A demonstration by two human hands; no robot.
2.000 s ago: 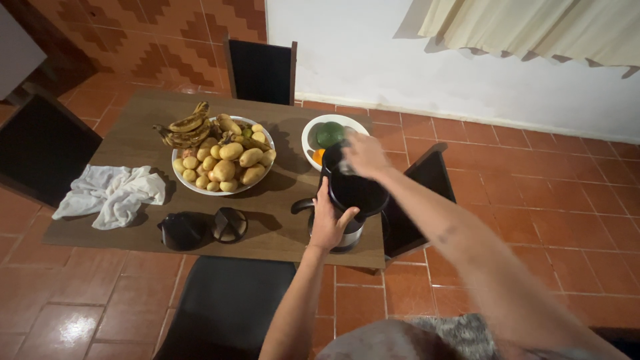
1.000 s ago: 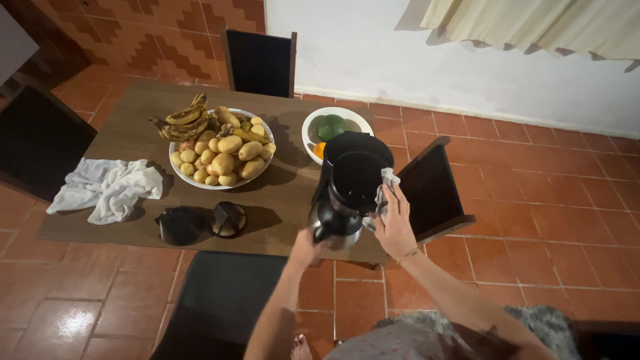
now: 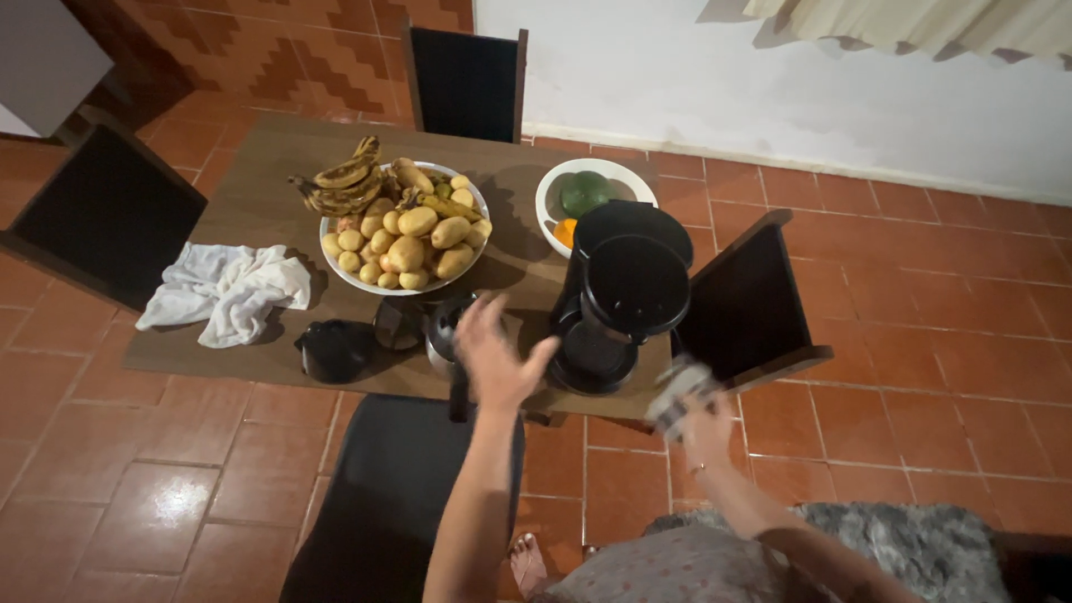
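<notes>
A black drip coffee maker point(image 3: 628, 285) stands at the table's right end, its carafe place bare. Left of it, the metal carafe point(image 3: 442, 339) rests on the table with its black handle toward me. My left hand point(image 3: 500, 356) is over the carafe's right side, fingers spread, blurred, holding nothing. In my right hand point(image 3: 708, 427) is a crumpled grey-and-white cloth point(image 3: 682, 395), just off the table's right front corner. A black filter basket point(image 3: 398, 322) and a dark rounded part point(image 3: 335, 350) lie left of the carafe.
On the wooden table point(image 3: 276, 159) are a bowl of potatoes and bananas point(image 3: 406, 239), a white bowl point(image 3: 548, 188) with a green fruit and an orange one, and a white cloth point(image 3: 230, 289). Black chairs point(image 3: 465, 84) surround it; one point(image 3: 402, 486) is at the near edge.
The carafe, earlier at the coffee maker with my left hand on it, now stands left of the machine, and that hand is open. My right hand has drawn away from the machine with the cloth.
</notes>
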